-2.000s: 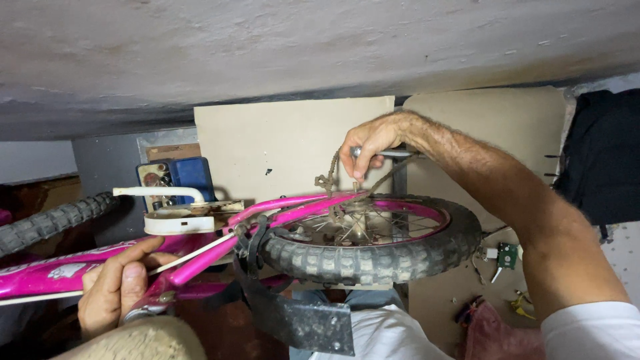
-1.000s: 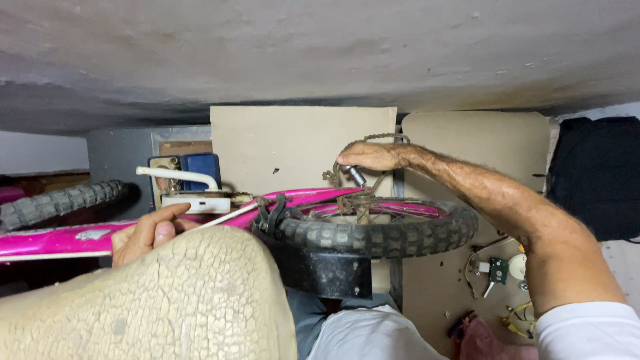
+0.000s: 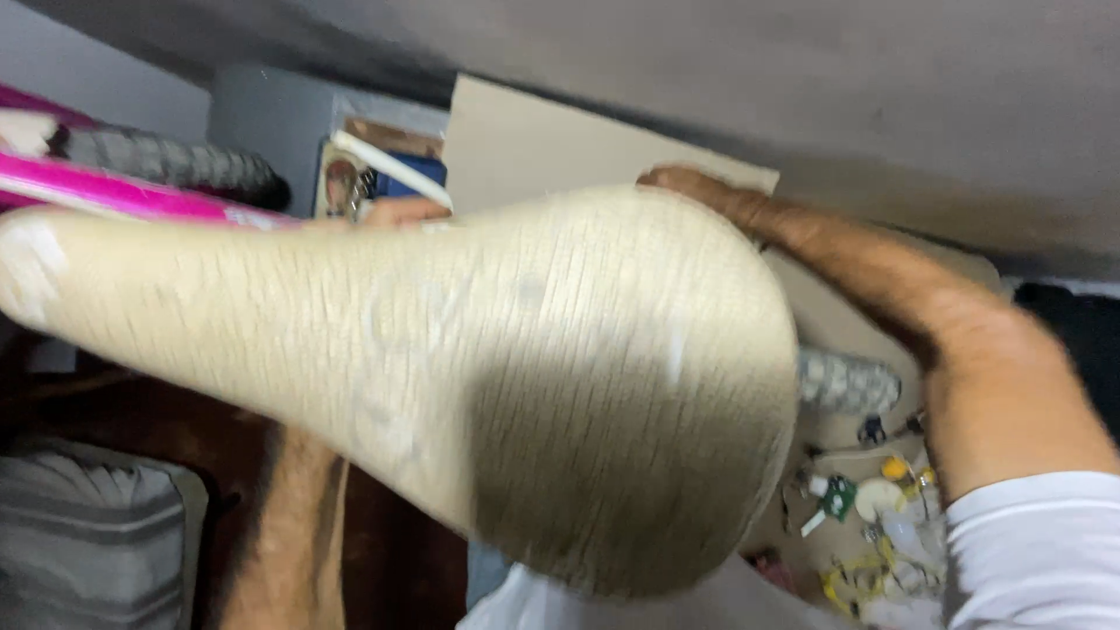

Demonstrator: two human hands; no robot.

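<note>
A cracked cream bicycle saddle (image 3: pixel 560 350) fills the middle of the view and hides most of the bike. Behind its upper edge is my right hand (image 3: pixel 691 185), fingers hidden, so what it holds cannot be seen. Just past the saddle's narrow part, near a white crank arm (image 3: pixel 394 171), shows a bit of my left hand (image 3: pixel 407 211); its grip is hidden. The pink bicycle frame (image 3: pixel 131 194) runs off to the left. A piece of the knobbly rear tyre (image 3: pixel 849 382) sticks out right of the saddle.
A cardboard sheet (image 3: pixel 560 144) stands behind, against the wall. Small parts and yellow wires (image 3: pixel 853 573) lie at lower right. The other tyre (image 3: pixel 175 162) is at upper left, a blue box (image 3: pixel 411 175) behind the crank, a grey striped cushion (image 3: pixel 87 534) at lower left.
The view has moved and tilted, so the saddle now covers the wheel and much of both hands. A second ago my right hand was at the rear wheel with a metal tool.
</note>
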